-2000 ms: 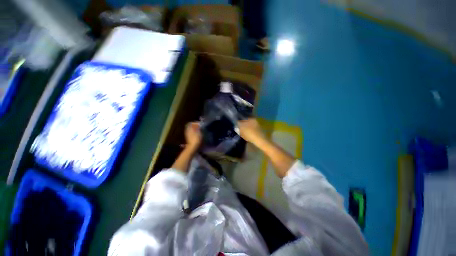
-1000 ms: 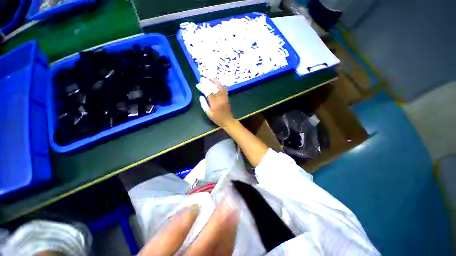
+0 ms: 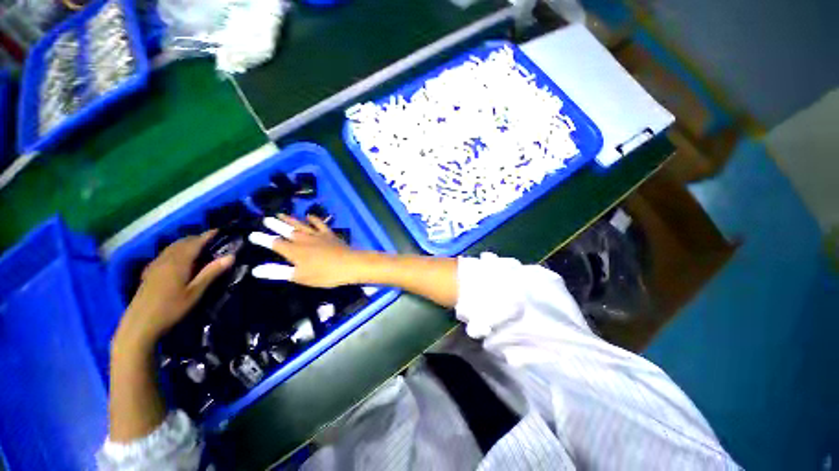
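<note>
Black plastic housings [image 3: 250, 368] lie heaped in a shallow blue parts tray [image 3: 368, 221] in front of me. My left hand [image 3: 166, 285] rests on the left part of the heap, fingers spread. My right hand [image 3: 308, 256], with white finger cots on several fingertips, lies flat over the upper middle of the heap, fingers apart. Whether either hand pinches a housing is hard to tell; none is seen lifted. White plastic inserts [image 3: 469, 147] fill a second blue tray to the right.
An empty-looking deep blue bin [image 3: 46, 340] stands at the left. A clipboard with paper [image 3: 598, 92] lies right of the insert tray. A carton [image 3: 685, 248] with a clear bag [image 3: 603, 267] is beside the bench. Another blue tray [image 3: 87, 69] and clear plastic [image 3: 235, 28] lie at the back.
My right hand has moved left from the insert tray's edge to the housings. My left hand has come up from low in front of my body into the housing tray.
</note>
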